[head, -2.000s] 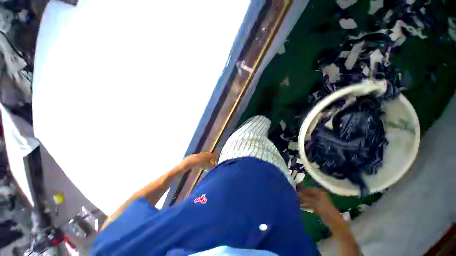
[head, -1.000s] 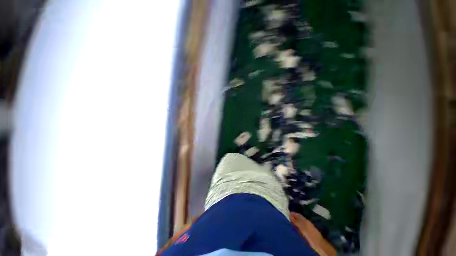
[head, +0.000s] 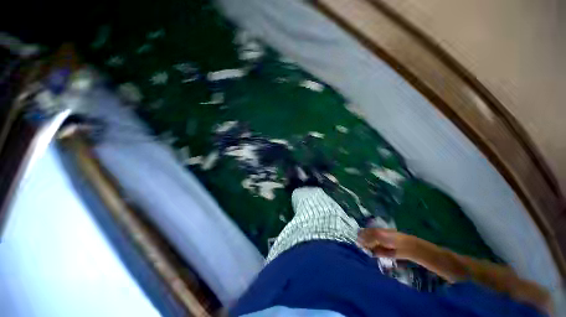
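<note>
The white sheet (head: 56, 247) lies on the wood-edged table (head: 133, 232) at the lower left. My right hand (head: 380, 241) is low at the right, beside my trousers and over the floor, with its fingers curled. The picture is blurred, and I cannot tell whether the hand holds anything. My left hand is out of the picture.
Pale and dark offcuts (head: 248, 155) are scattered on the green floor (head: 279, 111) in the aisle. A second table with a wooden edge (head: 459, 111) runs down the right side, with a pale cloth-like surface (head: 385, 105) below it.
The view has turned and moved along the aisle. The white bucket of dark scraps has left the picture. My left hand has gone out of view, and my right forearm shows more at the right.
</note>
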